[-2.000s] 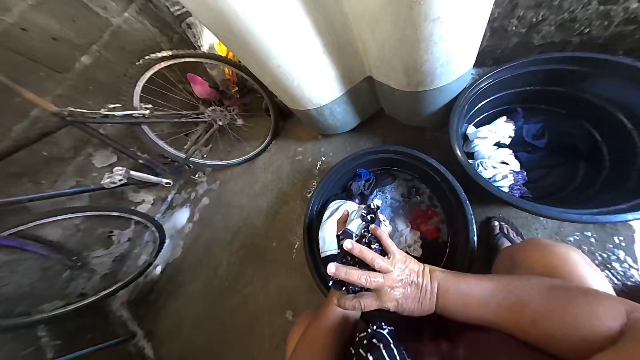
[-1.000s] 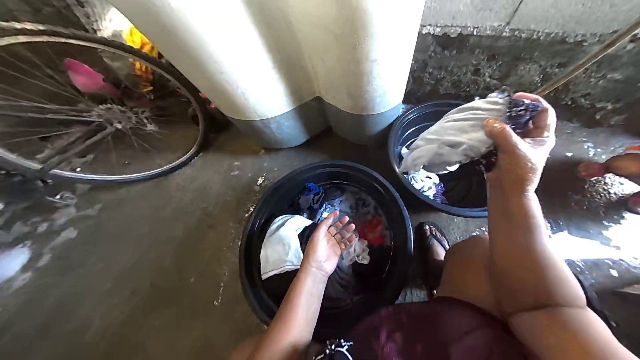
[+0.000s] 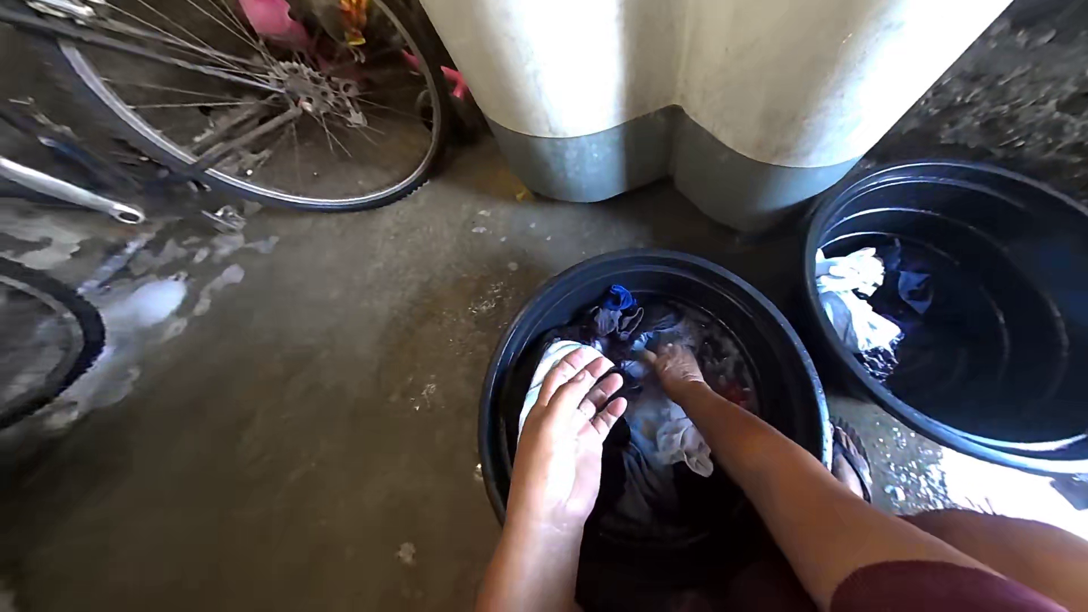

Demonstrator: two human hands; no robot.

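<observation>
A round black plastic tub (image 3: 653, 260) holds water and soaking clothes in front of me. Over its left part my left hand (image 3: 576, 416) is raised, palm turned up, fingers apart and holding nothing. Just beyond it lies a white cloth (image 3: 554, 364). My right hand (image 3: 676, 367) reaches down among the wet clothes; its fingertips are partly hidden, so whether it grips anything does not show. A blue cloth (image 3: 619, 297) is near the far rim, a pale thin cloth (image 3: 685, 444) below my right hand, and a bit of red cloth (image 3: 736, 394) beside my right forearm.
A second, larger black tub (image 3: 943, 170) at the right holds white and dark clothes (image 3: 858, 310). Behind the tubs stands a white-and-grey pillar (image 3: 586, 93). A bicycle wheel (image 3: 289, 200) is at the upper left, on a wet concrete floor (image 3: 323, 408). A sandalled foot (image 3: 850, 459) rests between the tubs.
My right hand, which held a whitish garment above the right tub a second ago, is now down in the near tub without that garment showing in it. The view has swung left.
</observation>
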